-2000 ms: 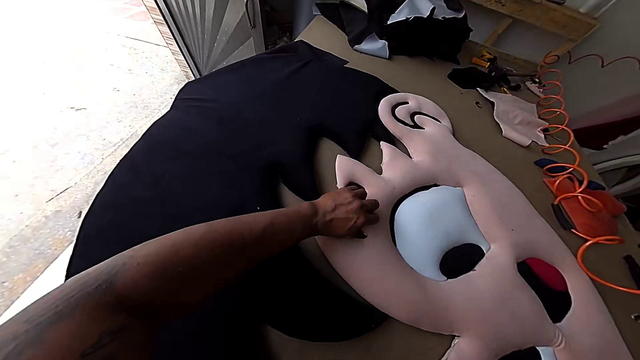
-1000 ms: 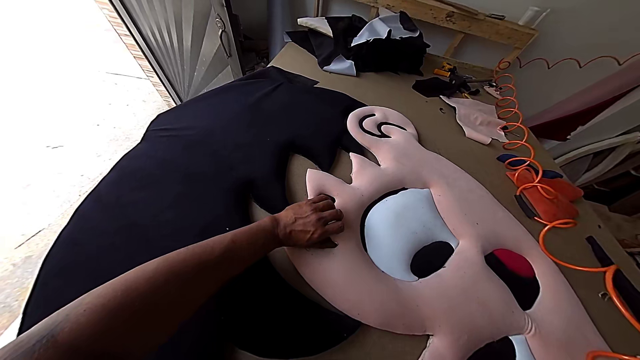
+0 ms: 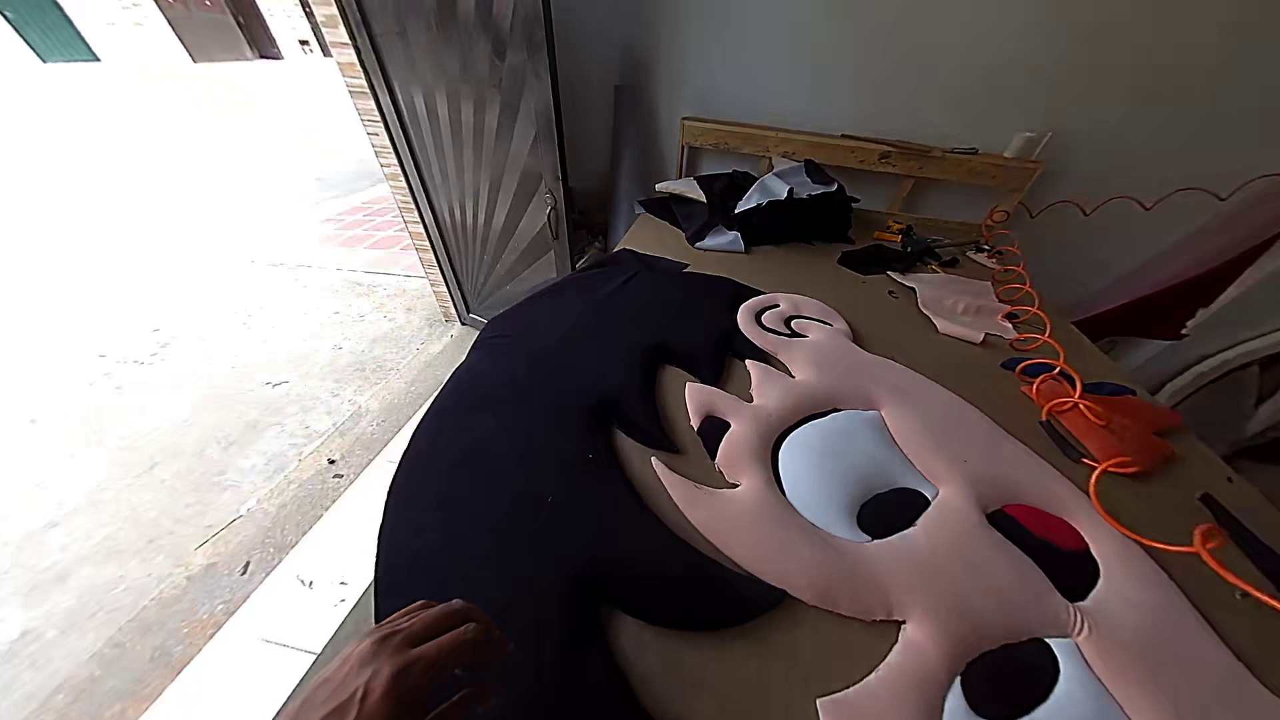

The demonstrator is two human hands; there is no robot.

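My left hand [image 3: 405, 665] is at the lower left, back upward and fingers bent, over the outer edge of a large padded black fabric hair piece [image 3: 510, 450]. Whether its fingers pinch the fabric is hidden. My right hand is out of view. To the right of the black piece lies a padded pink face piece [image 3: 960, 440] with an ear, pointed edges and a black opening [image 3: 712, 436]. Set in it are a white eye with a black pupil [image 3: 893, 513] and a black and red mouth [image 3: 1050, 550]. A second eye [image 3: 1030, 680] is partly cut off below.
The pieces lie on a brown work table [image 3: 760, 660]. Black and white fabric [image 3: 790, 205], pink scrap [image 3: 955, 305], tools [image 3: 915, 245], an orange coiled hose [image 3: 1020, 290] and an orange object [image 3: 1110, 425] are farther off. A metal door [image 3: 470, 150] stands at the left back.
My left hand has left the pointed edge of the pink face piece and moved toward me, to the black piece's outer edge. The black opening it covered now shows. The view has shifted.
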